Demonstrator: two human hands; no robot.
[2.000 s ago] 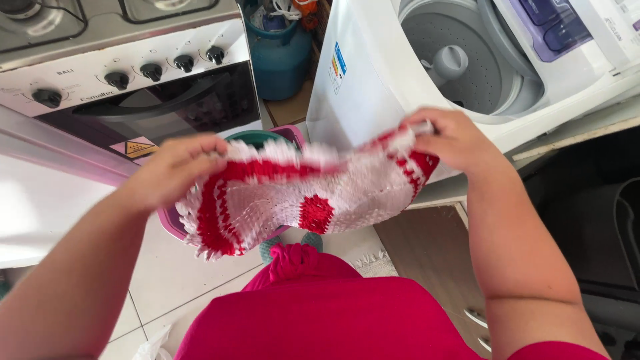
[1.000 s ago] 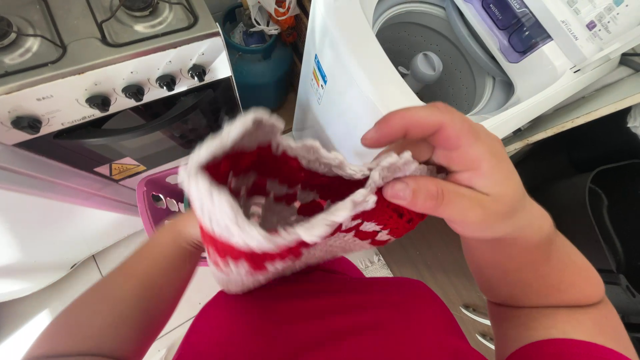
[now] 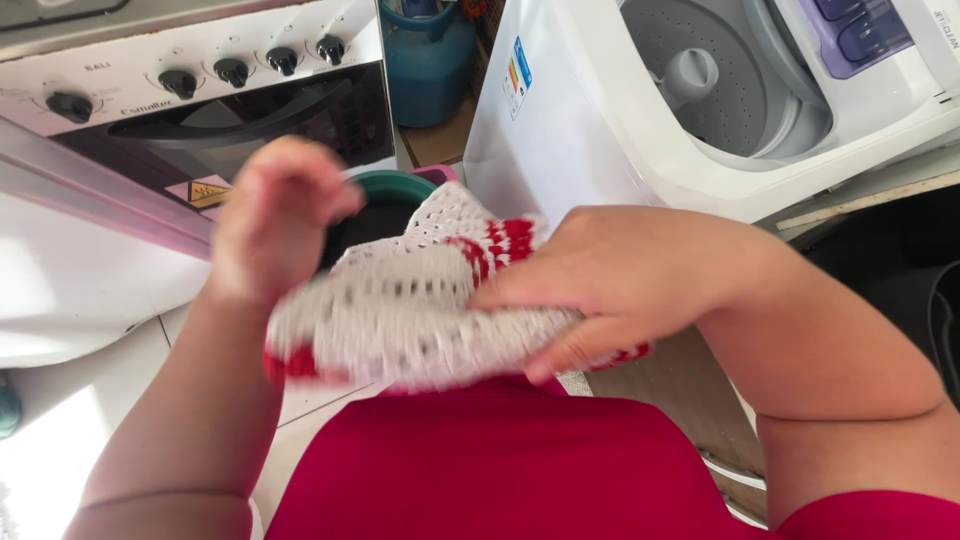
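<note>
A white and red crocheted piece [image 3: 420,315] hangs folded in front of my pink shirt, its left part blurred by motion. My right hand [image 3: 615,285] grips it at its right side, thumb below and fingers over the top. To the left of the crocheted piece my left hand [image 3: 281,217] is raised, blurred, with its fingers curled and nothing seen in them. Its wrist is close to the left edge of the piece; whether they touch I cannot tell.
A white gas stove [image 3: 187,82] stands at upper left, an open top-loading washing machine [image 3: 585,97] at upper right. Between them is a blue gas cylinder [image 3: 427,67]. A green tub [image 3: 390,184] and a pink basket [image 3: 439,174] sit below, behind the crocheted piece.
The crocheted piece was stretched between both hands, then held up with its edge gaping; now it is folded over. My left hand, earlier behind it, has come up into view on the left.
</note>
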